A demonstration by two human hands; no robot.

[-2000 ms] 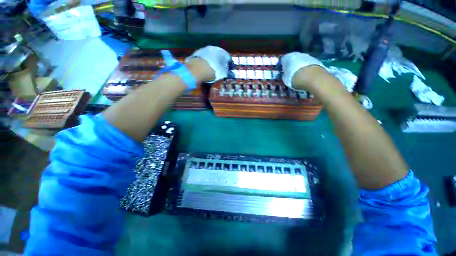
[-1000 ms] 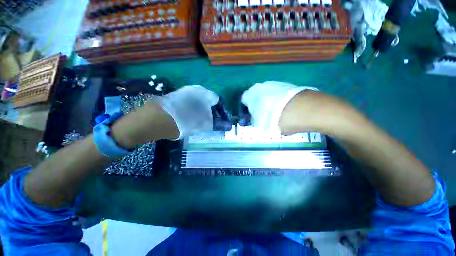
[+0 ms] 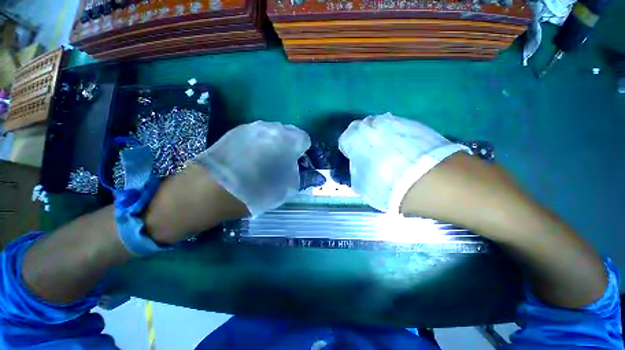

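Observation:
A silver ridged heat sink (image 3: 322,225) lies in a dark fixture (image 3: 342,244) with pale lettering in front of me. My left hand (image 3: 264,164), in a white glove with dark fingertips, is over the heat sink's back edge, left of its middle. My right hand (image 3: 394,160), gloved the same way, faces it just to the right. A white pad (image 3: 330,186) shows on the heat sink between the fingertips. The fingers are bent down; whether they grip the pad or another small part cannot be told. Both hands hide most of the back row.
A black bin heaped with silver screws (image 3: 175,137) and a sparser black bin (image 3: 82,140) are at the left. Stacked orange-brown trays (image 3: 404,41) and another stack (image 3: 178,37) stand behind. The screwdriver (image 3: 579,24) rests at the back right. White bits (image 3: 203,98) lie near the screw bin.
Both hands came from the back tray stack down to the heat sink and remain there, close together. The view has tilted down, so the tray stacks now sit at the top edge.

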